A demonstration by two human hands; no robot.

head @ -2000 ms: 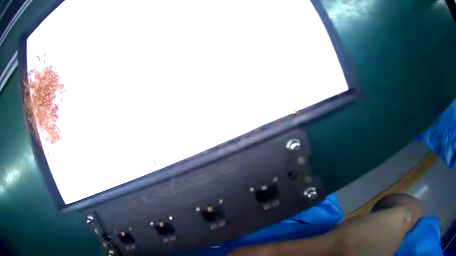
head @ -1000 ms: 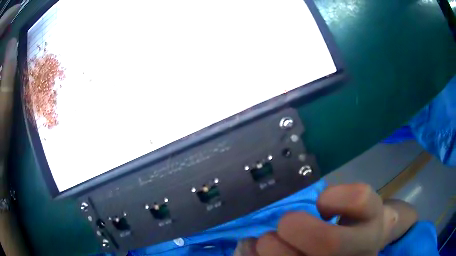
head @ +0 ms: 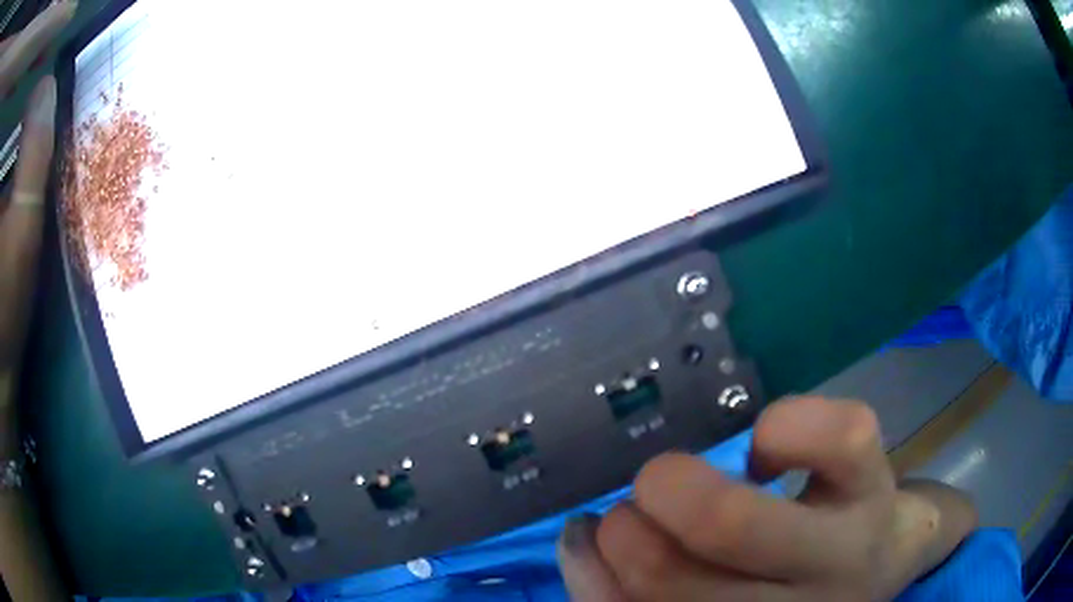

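A bright white tray (head: 471, 315) with a raised black rim lies in front of me. Small copper-coloured components (head: 115, 194) are heaped at its left side. A dark metal fixture (head: 459, 465) lies along the tray's near rim, with a row of several square nests and shiny screws at both ends. Small copper-coloured specks show at the nests' upper edges. My left hand (head: 33, 165) is at the left picture edge beside the tray's rim, fingers apart, partly cut off. My right hand (head: 777, 517) is curled at the fixture's lower right edge; its palm side is hidden.
The glossy green worktop (head: 930, 153) curves around the tray. Blue sleeve cloth (head: 1030, 312) shows at the right, and more blue cloth lies below the fixture. A grey floor (head: 953, 435) with a yellowish-brown stripe shows at lower right.
My left hand has come in at the left edge. My right hand has risen from below the fixture, its curled fingers now showing. Tray and fixture sit slightly higher in the picture.
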